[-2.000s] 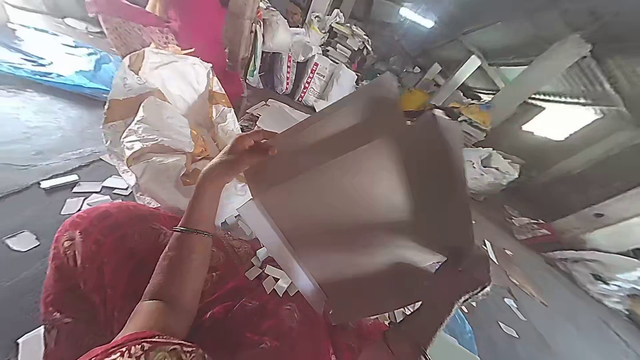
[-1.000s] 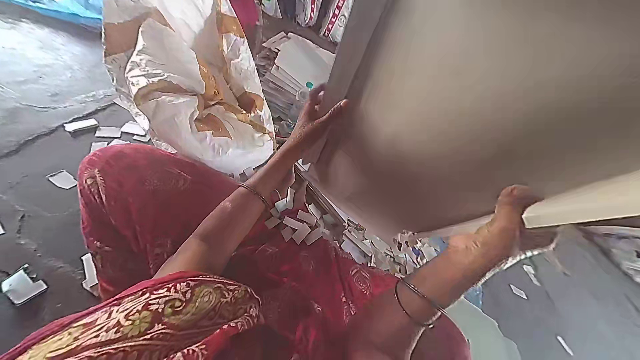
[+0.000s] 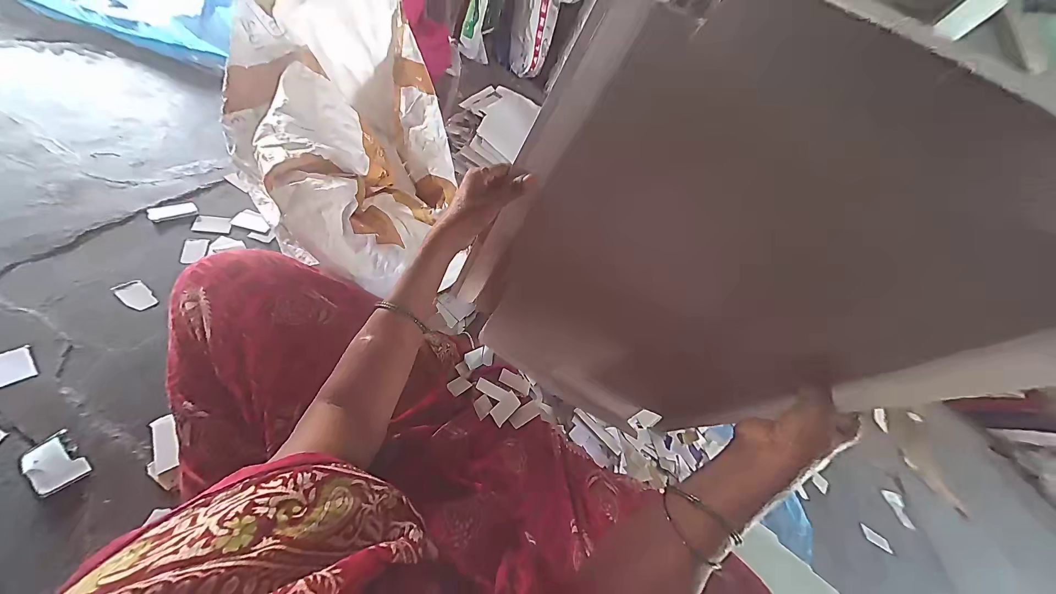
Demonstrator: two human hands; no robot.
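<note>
A large grey-brown board or sheet [image 3: 767, 206] with pale raised edges, perhaps a shallow tray, fills the upper right. My left hand [image 3: 488, 194] grips its left edge, fingers curled over the rim. At the lower edge my right hand [image 3: 796, 429] holds it, with the fingers partly hidden in shadow. The board is tilted above my lap. Small white cut pieces [image 3: 503, 400] lie on the red patterned cloth [image 3: 272, 346] over my legs, below the board. More offcuts [image 3: 635, 445] are heaped beneath its lower edge.
A crumpled white and orange-brown plastic sack [image 3: 330, 157] stands ahead on the left. White pieces [image 3: 136, 294] lie scattered over the grey floor [image 3: 91, 355]. Stacked pale sheets [image 3: 507, 124] lie behind the sack. Blue plastic [image 3: 788, 528] shows at lower right.
Two seconds ago the board was more upright and bent, with my left hand at its upper left. It now spreads flatter across the upper right. The view has shifted downward.
</note>
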